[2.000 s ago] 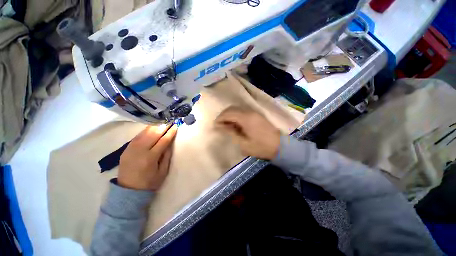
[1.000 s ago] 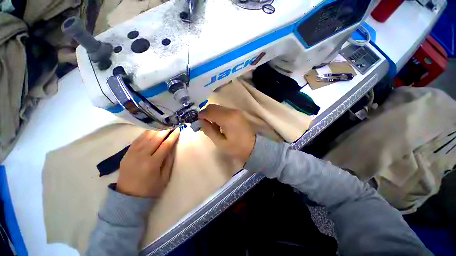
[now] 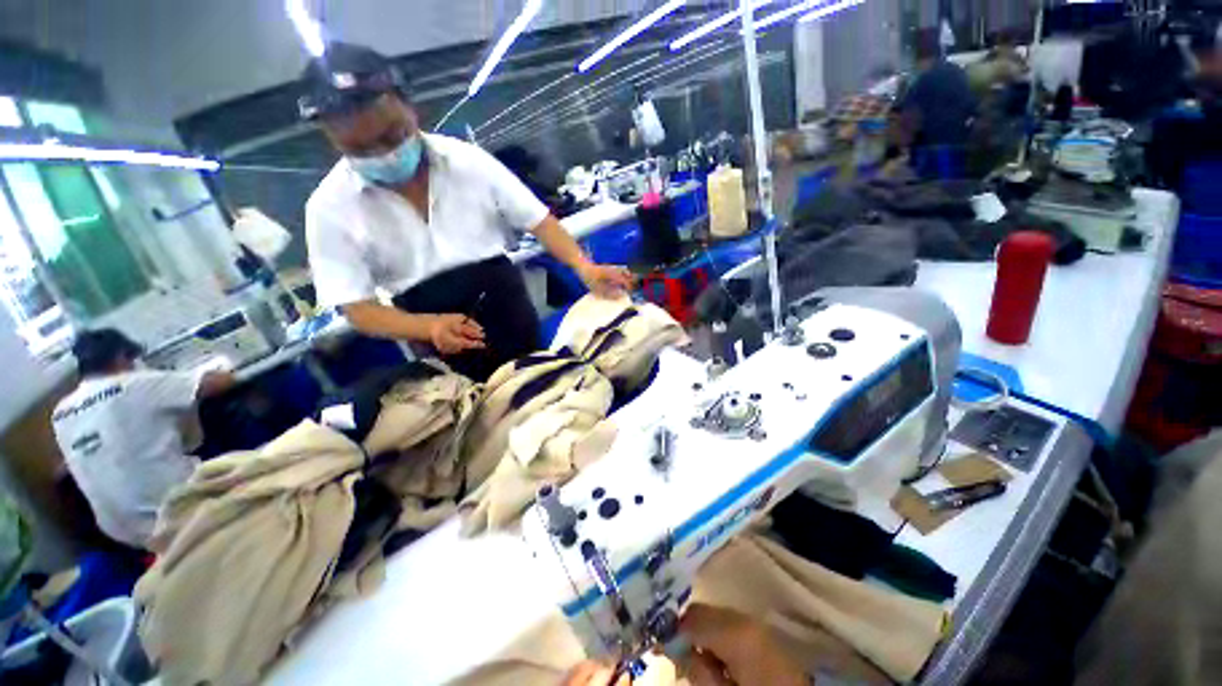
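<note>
The white sewing machine [image 3: 751,469] with a blue stripe stands in the lower middle of the view. The beige garment panel [image 3: 818,603] lies around and right of its needle area, with more beige cloth left of it. My left hand [image 3: 599,673] shows only as a small strip at the bottom edge, left of the needle. My right hand [image 3: 751,649] is right of the needle, blurred and cut off by the bottom edge. What the fingers of either hand do is hidden. The dark strip on the panel is out of view.
A beige garment heap [image 3: 268,523] lies behind the machine. A masked person [image 3: 416,228] stands behind it, hands at the cloth. Black cloth [image 3: 858,543] lies right of the panel, near a cardboard piece [image 3: 925,509] with a metal tool. A red cone [image 3: 1020,288] stands far right.
The view has tilted up to the workshop and the standing person. The machine and both hands now sit lower in the picture, with the hands mostly cut off.
</note>
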